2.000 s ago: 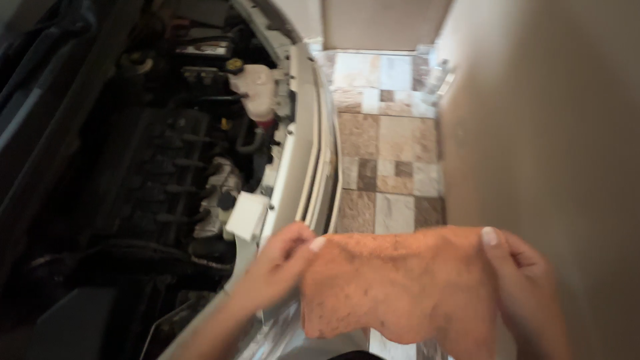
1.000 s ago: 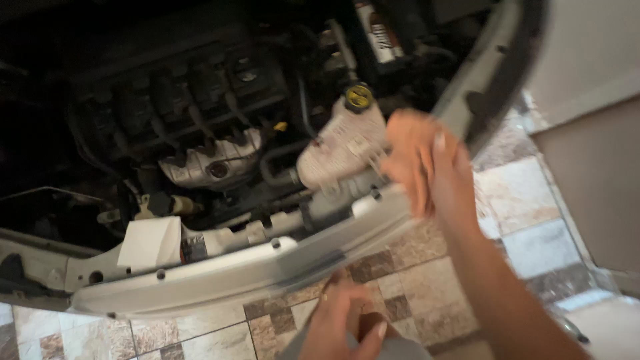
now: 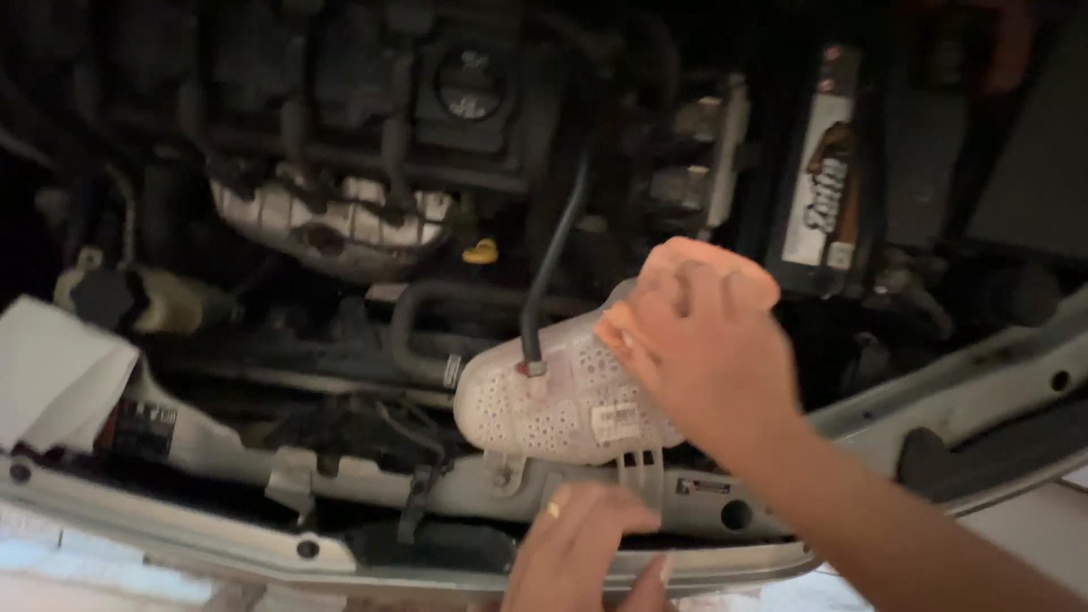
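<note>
My right hand (image 3: 710, 348) grips a bunched orange cloth (image 3: 710, 259) over the top right of the white plastic coolant reservoir (image 3: 544, 408); the reservoir's cap is not visible. A thin black hose (image 3: 557, 255) meets the reservoir beside the cloth. Below the reservoir, my left hand (image 3: 586, 544), with a ring on one finger, hovers at the front panel of the engine bay (image 3: 731, 484), fingers apart and holding nothing that I can see.
A car battery (image 3: 820, 178) sits at upper right. The dark engine cover with an oil filler cap (image 3: 469, 82), a yellow dipstick handle (image 3: 481, 252) and a metal heat shield (image 3: 323, 225) lie behind. White folded paper or cloth (image 3: 59, 374) rests at left.
The orange cloth, spread between both hands two seconds ago, is now bunched in my right hand at the reservoir. My left hand has let go of it. The view has turned toward the engine bay.
</note>
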